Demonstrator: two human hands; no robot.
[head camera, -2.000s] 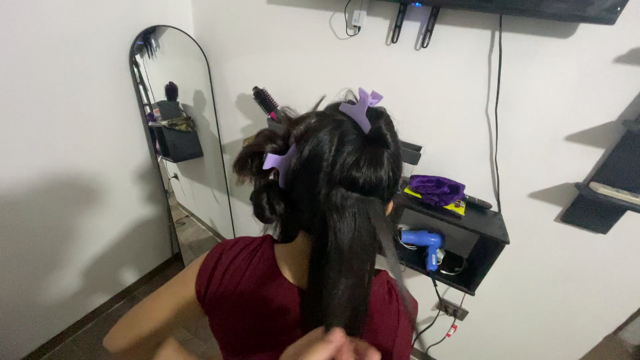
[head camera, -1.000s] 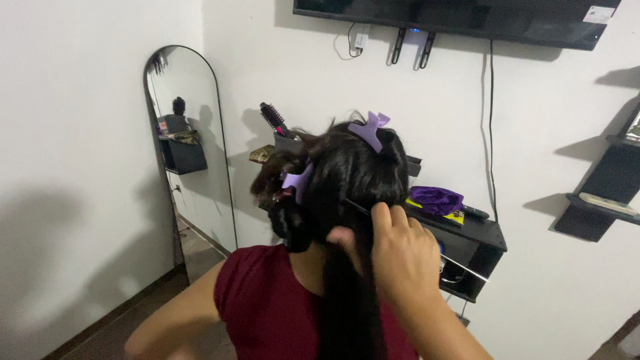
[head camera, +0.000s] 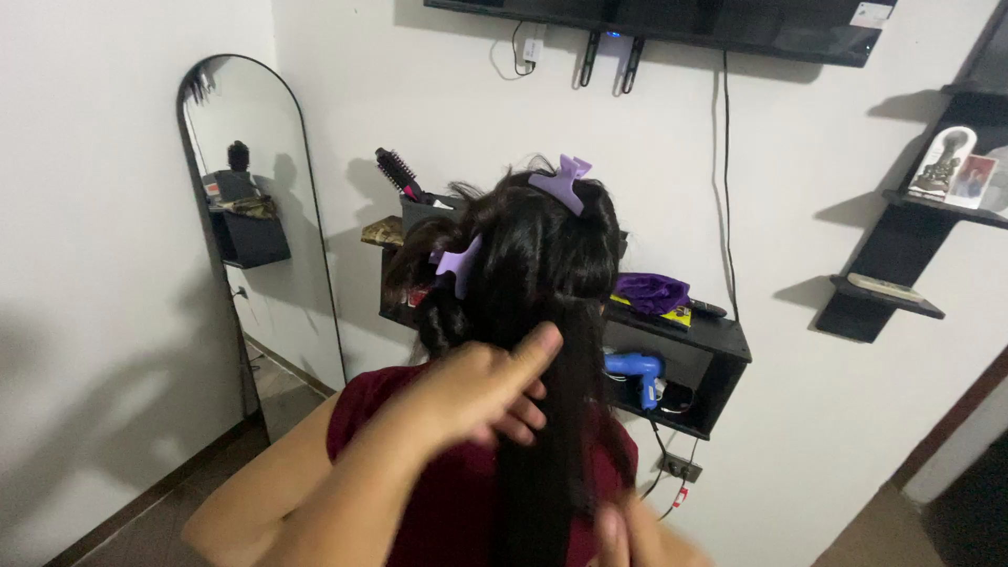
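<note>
A person in a dark red top (head camera: 465, 504) sits or stands with their back to me, long dark hair (head camera: 543, 472) hanging down. One lilac hair clip (head camera: 561, 186) grips the hair at the crown; another lilac clip (head camera: 458, 266) holds a gathered section at the left. My left hand (head camera: 500, 390) is against the hanging length, thumb raised, fingers curled beside the hair; whether strands lie between them is unclear. My right hand (head camera: 638, 535), blurred at the bottom edge, is by the lower right strands, its fingers partly cut off, and its grip cannot be made out.
A black wall shelf (head camera: 728, 346) holds a blue hair dryer (head camera: 639, 368) and a purple cloth (head camera: 652, 294). Behind the head at left, a round hairbrush (head camera: 399, 173) stands in a grey container (head camera: 429, 211). An arched mirror (head camera: 268, 315) leans at left; a television (head camera: 669, 24) hangs above.
My right hand, beside the back of the head with a thin rod a second ago, is now low at the lower right. My left forearm now crosses in front of the person's back.
</note>
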